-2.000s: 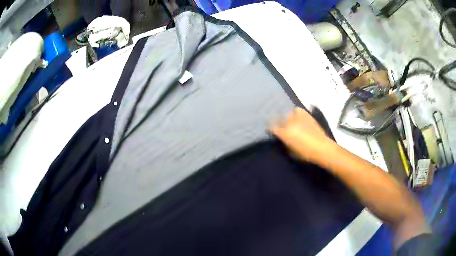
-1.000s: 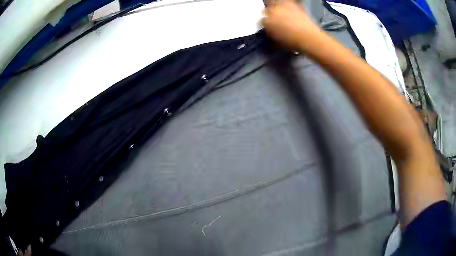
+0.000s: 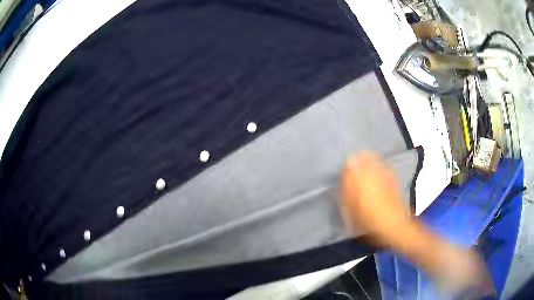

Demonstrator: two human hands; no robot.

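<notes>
The dark navy denim garment [image 3: 193,76] covers much of the white pressing table [image 3: 50,64]. A row of shiny white snap buttons [image 3: 204,156] runs along its placket edge. The grey inside of the garment [image 3: 293,170] shows below the placket as a long wedge. My right hand [image 3: 372,196] is blurred and lies over the grey part near its right end; whether the fingers grip the cloth is unclear. Only a sliver of my left hand [image 3: 22,288] shows at the lower left corner, by the end of the placket.
A steam iron [image 3: 427,67] sits at the table's right edge, with its hose behind it. Tools and a small box [image 3: 486,154] lie beside it. Blue material [image 3: 451,234] hangs at the lower right. Grey floor and a dark cable show at the upper right.
The navy front panel now covers the upper part of the garment, where the grey inside showed. My right hand has moved from the top down to the lower right. The iron is back in view.
</notes>
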